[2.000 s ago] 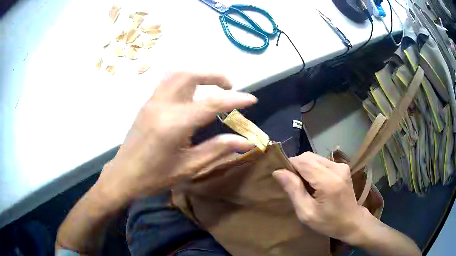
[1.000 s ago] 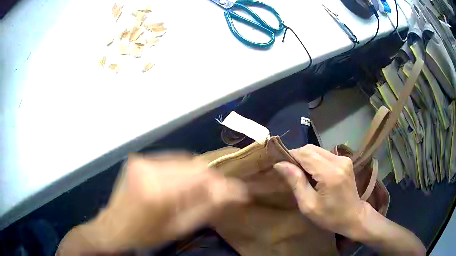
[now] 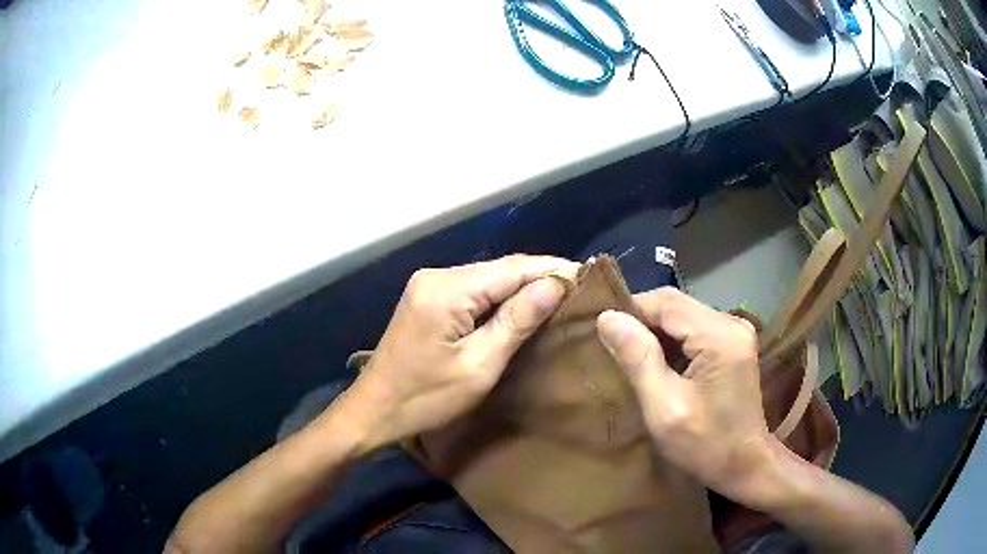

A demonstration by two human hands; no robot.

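Observation:
A tan-brown bag (image 3: 584, 454) lies over my lap with its top corner raised. My left hand (image 3: 465, 335) pinches the left side of that corner between thumb and fingers. The zipper tape end is mostly hidden under these fingers; only a small pale bit shows. My right hand (image 3: 693, 390) grips the right side of the corner, thumb on the near face. Fine threads stick out at the corner's tip. The bag's tan straps (image 3: 839, 271) extend to the upper right.
On the white table (image 3: 271, 206) lie yellow-orange offcuts (image 3: 303, 49), teal-handled scissors (image 3: 568, 49) with a black cord, and a thin metal tool (image 3: 754, 49). Bundled grey-olive panels with yellow edges (image 3: 909, 260) are at the right.
My left hand has moved from in front of the bag to the corner and closed on it, covering the tape end. My right hand keeps its hold. The table items appear slightly higher in view.

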